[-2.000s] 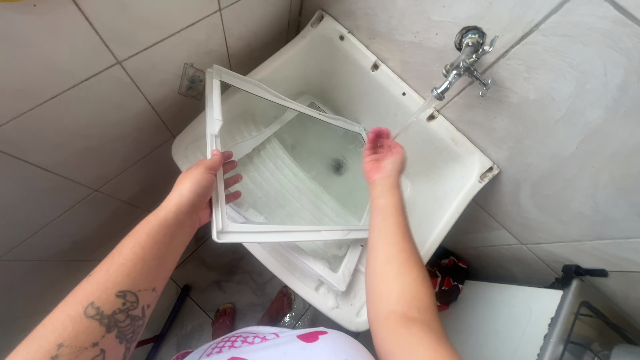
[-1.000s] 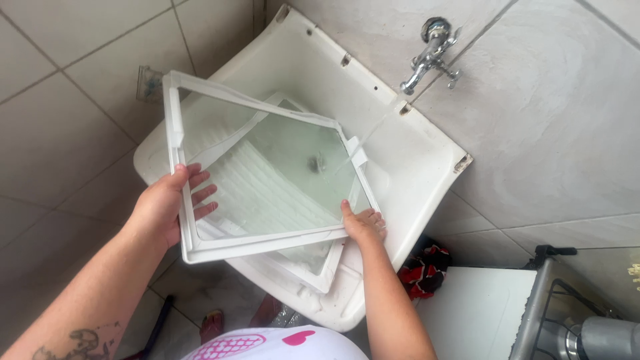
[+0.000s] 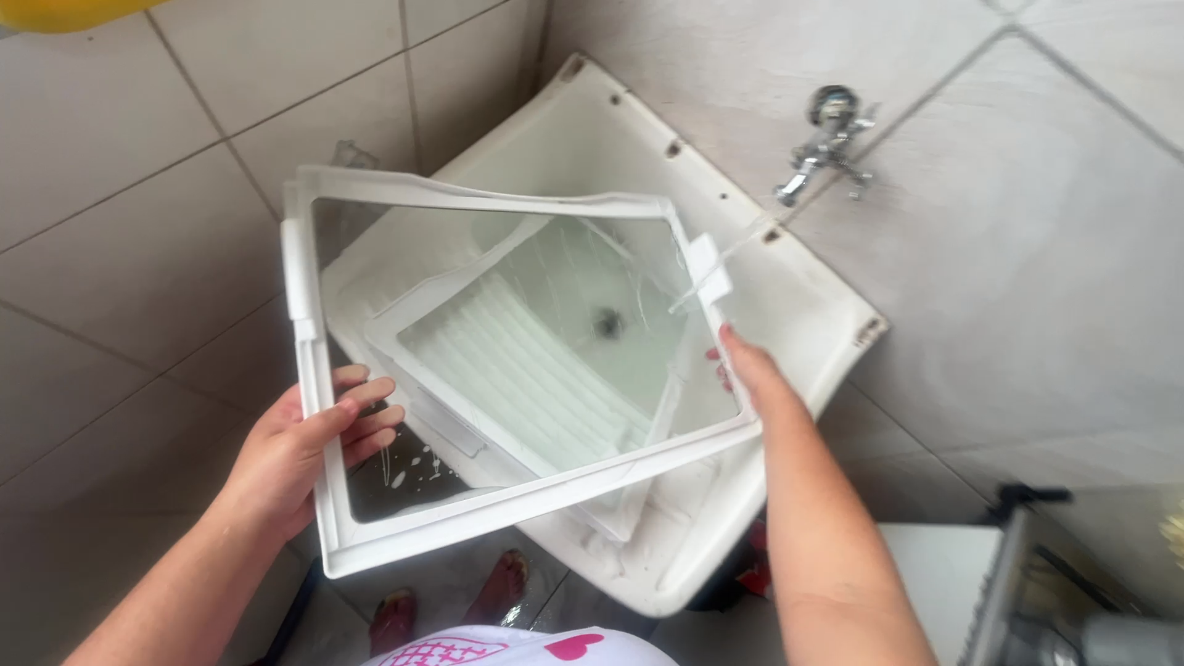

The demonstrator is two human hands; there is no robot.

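A glass shelf with a white plastic frame is held tilted above a white laundry sink. My left hand grips the frame's left side, fingers seen through the glass. My right hand holds its right side, just below a white clip. A thin stream of water from the chrome faucet meets the shelf near its upper right edge, and water runs over the glass. Beneath it, a second white-framed shelf lies in the sink across the ribbed washboard.
Tiled walls stand behind and left of the sink. A yellow object shows at the top left. At lower right are a white surface and a metal rack with blurred items. My feet are on the wet floor below.
My right hand, raised near the water two seconds ago, now grips the frame's right side. The held shelf has shifted, and the stream now lands at its upper right edge.
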